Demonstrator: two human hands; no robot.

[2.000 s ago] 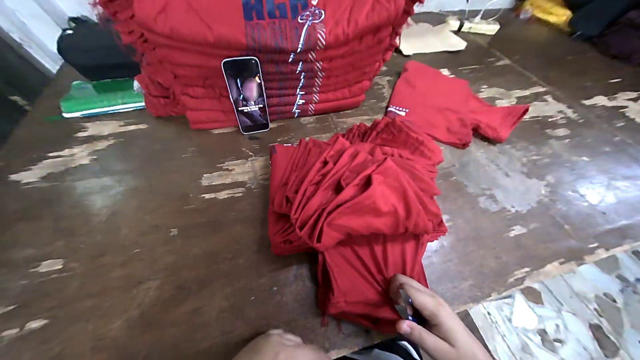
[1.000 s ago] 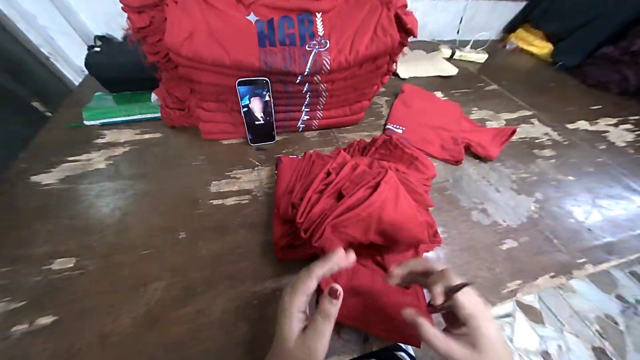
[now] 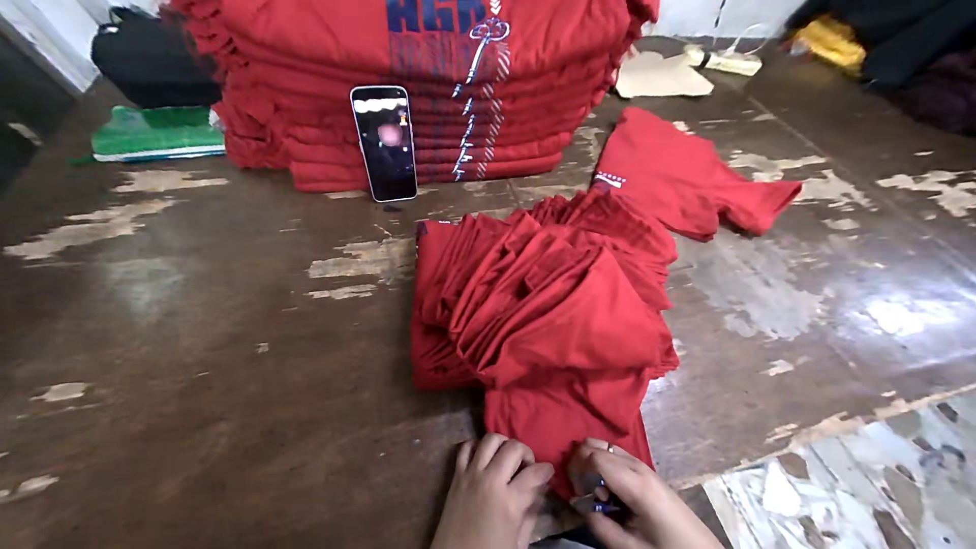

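Observation:
A pile of red fabric pieces (image 3: 564,305) lies bunched in layers near the middle of the wooden table, its lowest part reaching down to my hands. My left hand (image 3: 499,484) rests with curled fingertips at the lower left edge of this cloth. Beside it, my right hand (image 3: 629,492) is closed around a small dark tool with metal and blue parts, mostly hidden by the fingers, and touches the cloth's lower right edge. A separate red garment piece (image 3: 671,175) with small white print lies behind the pile, to the right.
A tall stack of folded red shirts (image 3: 320,84) stands at the back, with a smartphone (image 3: 385,145) leaning upright on it. Green packets (image 3: 156,133) and a black bag (image 3: 152,61) sit at back left. Beige material (image 3: 663,75) and a power strip (image 3: 724,61) lie at back right.
One second ago both hands were raised over the lower cloth with fingers spread; now they are lower, at its near edge. The left hand's fingers have curled in.

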